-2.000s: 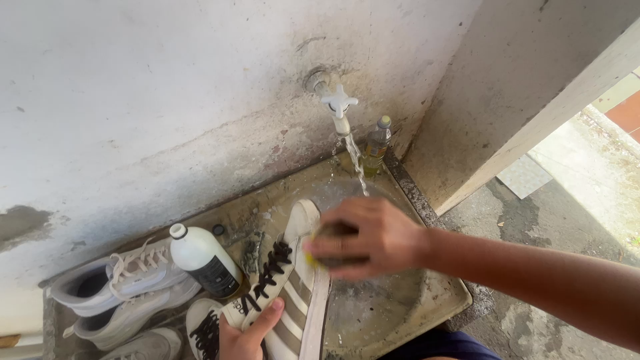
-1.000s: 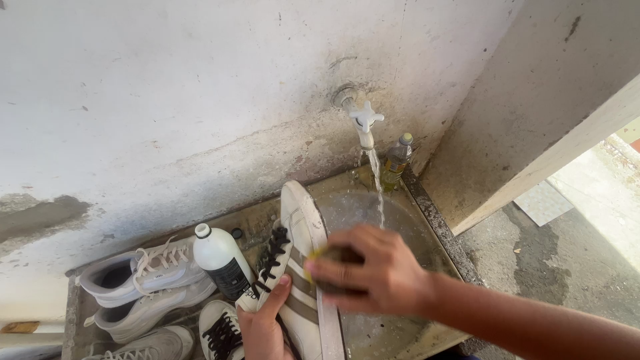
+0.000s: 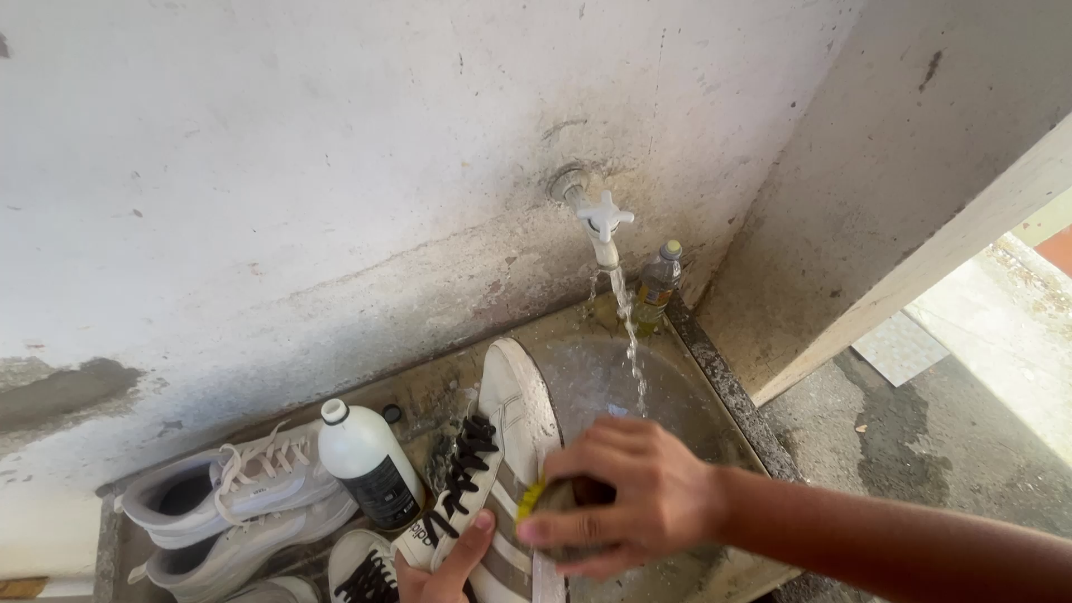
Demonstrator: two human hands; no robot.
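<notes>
My left hand [image 3: 448,561] grips a white Adidas sneaker [image 3: 515,419] with black laces and grey-brown stripes, tilted toe up over the sink's edge. In my right hand [image 3: 641,494] is a round scrubbing brush [image 3: 569,511] with yellow bristles, pressed to the sneaker's side near the sole. A white tap [image 3: 605,222] on the wall runs water into the sink basin [image 3: 687,394]. A second sneaker with black laces [image 3: 364,565] lies left of my left hand.
An uncapped white bottle with a black label [image 3: 373,465] stands by a black cap [image 3: 391,413]. Pale lace-up sneakers [image 3: 243,494] lie at the left. A clear bottle of yellowish liquid [image 3: 656,289] stands behind the basin. A raised rim [image 3: 729,385] borders the sink's right side.
The brush in my right hand has moved down along the sneaker's side, while my left hand keeps its hold. The water still runs. The view has shifted a little.
</notes>
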